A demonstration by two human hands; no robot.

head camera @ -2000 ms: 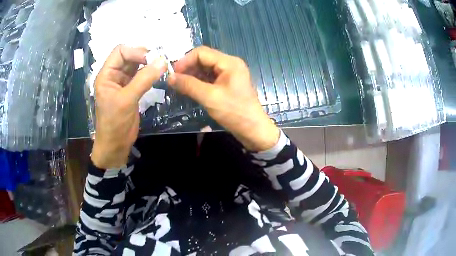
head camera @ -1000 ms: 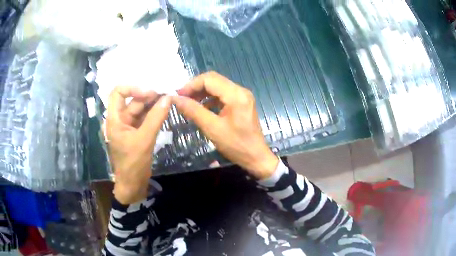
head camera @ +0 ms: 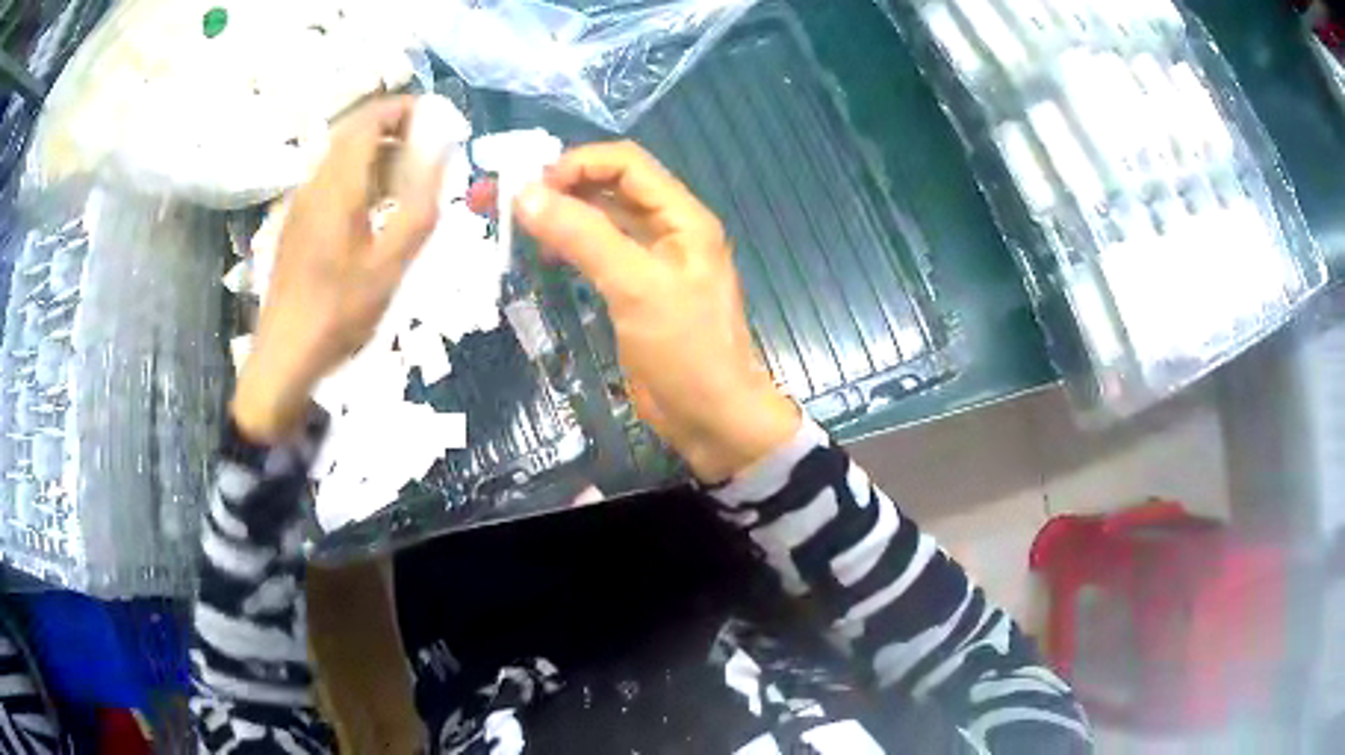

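Note:
My right hand (head camera: 671, 303) pinches a small white piece (head camera: 516, 152) between thumb and fingertips, above the edge between the left and middle trays. A slim pale part hangs below it. My left hand (head camera: 332, 266) is blurred, over the heap of small white pieces (head camera: 450, 288). Its thumb and fingers are spread around white, but whether it grips a piece cannot be told. A small red spot shows between the hands. The heap lies on a clear ribbed left tray (head camera: 509, 443). The ribbed middle tray (head camera: 797, 221) is right of my right hand.
A filled blister tray (head camera: 1136, 207) with rows of white units lies at right. A bag of cream pieces (head camera: 177, 103) is back left, stacked clear trays (head camera: 133, 384) far left, a clear plastic bag (head camera: 605, 59) at the back. A red stool (head camera: 1136, 590) stands below right.
My hands have come apart: the left moved back and left over the white heap. My right hand still holds a small white piece. The view has shifted, showing more of the cream bag.

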